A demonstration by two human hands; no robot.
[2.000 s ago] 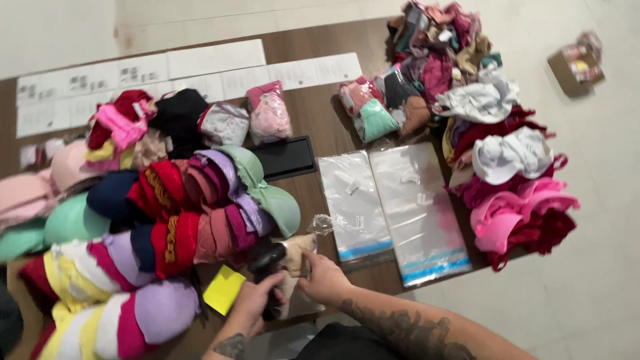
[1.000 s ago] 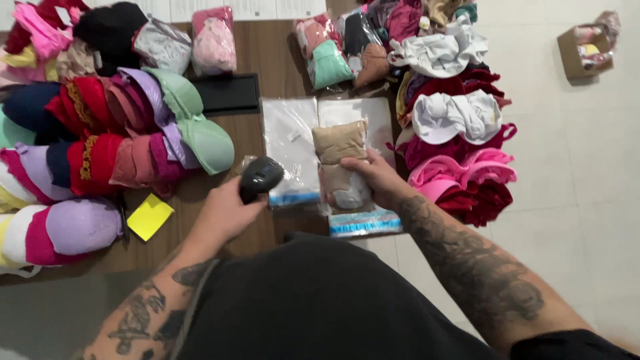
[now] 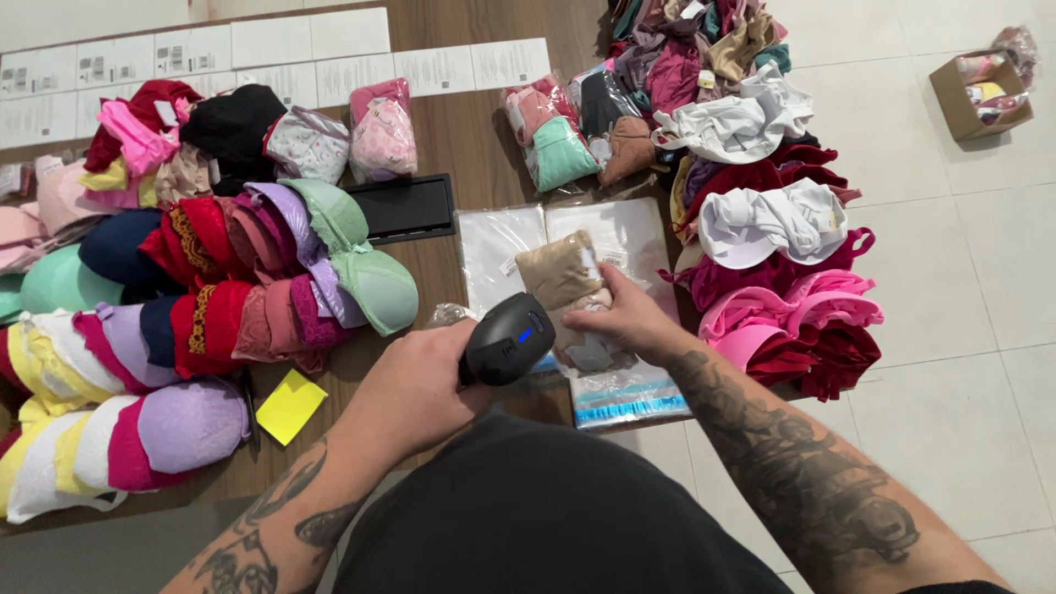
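Note:
My left hand (image 3: 421, 384) grips a black handheld barcode scanner (image 3: 507, 340) with a small blue light on it. Just right of the scanner, my right hand (image 3: 627, 318) holds a clear plastic package of folded beige garments (image 3: 565, 272) by its right side. The package is over two stacks of clear plastic bags with blue strips, the left stack (image 3: 495, 239) and the right stack (image 3: 631, 404). The scanner's head is near the package, without plainly touching it. My left fingers are partly hidden behind the scanner and hand.
Rows of bras (image 3: 264, 322) cover the left side, near a yellow paper note (image 3: 291, 407) and a black tray (image 3: 404, 208). Printed sheets (image 3: 355, 78) lie along the back. Bagged garments (image 3: 561, 153) and piled bras (image 3: 771, 223) stand right. A cardboard box (image 3: 982, 124) sits on the floor.
Two seconds ago the beige package and the scanner were close together, left of the bag stacks. The package has moved right, over the stacks, and the scanner now points toward it.

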